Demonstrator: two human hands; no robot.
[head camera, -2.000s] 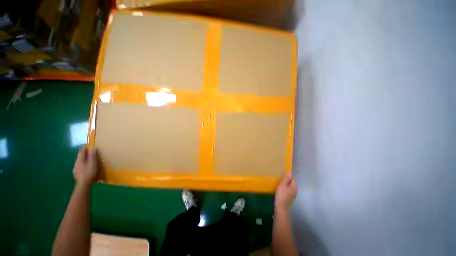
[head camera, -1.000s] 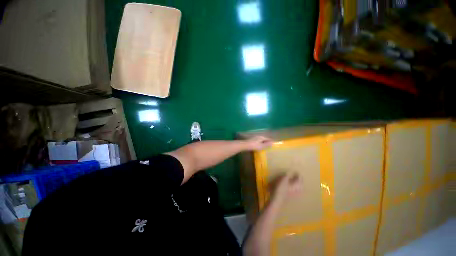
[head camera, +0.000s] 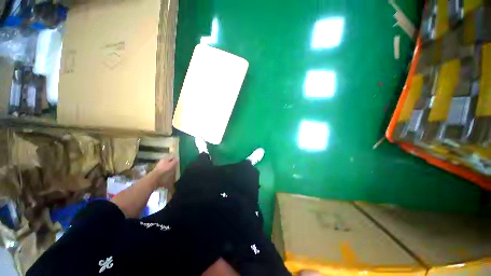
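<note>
A large brown carton stands on the green floor at the bottom right, with yellow-orange tape on its near edge and faint dark marks on its upper face. A second taped carton stands against it at the right. My left hand is out at the left of my legs, small and blurred, with nothing seen in it. My right forearm shows at the bottom edge. Only a sliver of my right hand shows by the carton's taped edge; its fingers are cut off.
A pale rounded board lies on the floor ahead of my feet. Flattened cartons are stacked at the left, above crumpled brown paper and a white box. Bundled goods with yellow bands stand on an orange-edged base at the right.
The view has swung from the taped carton held in both hands to the floor and my body. My left hand is off the carton; the cartons now sit lower right.
</note>
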